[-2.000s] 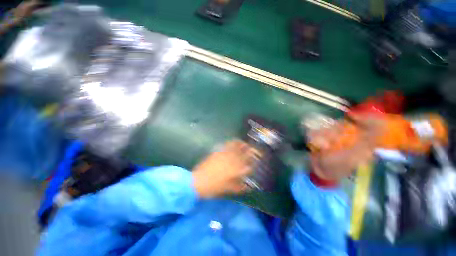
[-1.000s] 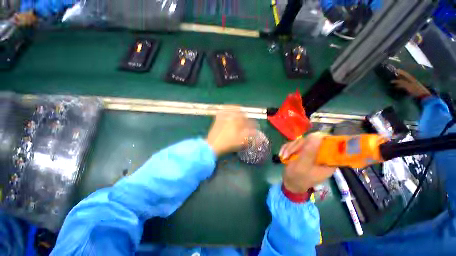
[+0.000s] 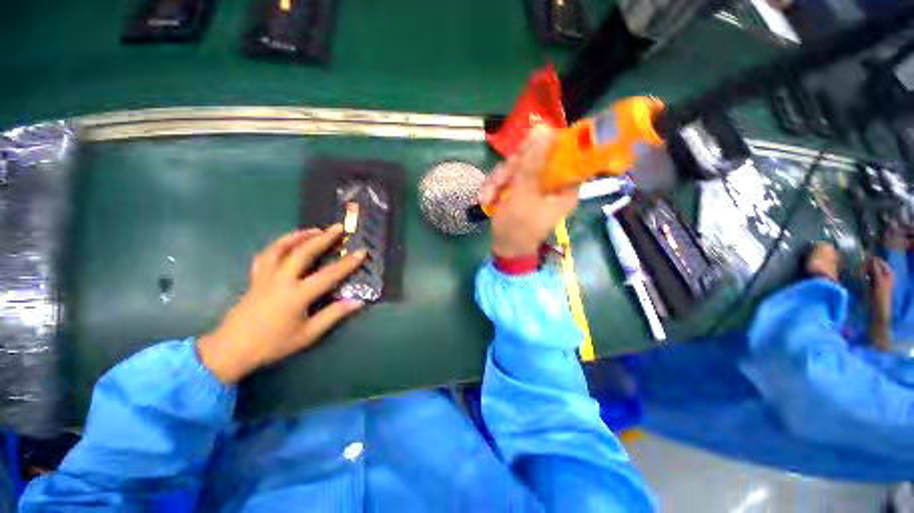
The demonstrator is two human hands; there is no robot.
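A black device housing [image 3: 371, 235] lies on a wider flat black pad [image 3: 319, 195] on the green bench. A small gold piece shows near its upper end. My left hand [image 3: 291, 296] rests with spread fingertips on the housing's left side. My right hand [image 3: 525, 200] is closed around the orange electric screwdriver [image 3: 601, 145]. The screwdriver's dark bit end points left, over the right edge of a round dish of silvery screws [image 3: 451, 196]. Whether a screw is on the bit cannot be seen.
A pale rail [image 3: 291, 121] crosses behind, with black housings [image 3: 291, 28] beyond it. A red bag [image 3: 533, 108] is by the dark post. Yellow tape [image 3: 574, 291], a white pen [image 3: 635, 269], spare housings [image 3: 673, 240] and clear plastic [image 3: 737, 215] lie right. Plastic trays [image 3: 30, 261] are left. Another person's sleeves [image 3: 832, 331] show right.
My left hand has moved from beside the screw dish to the housing, away from the rail. My right hand still grips the screwdriver, its bit now at the dish. The camera view has shifted.
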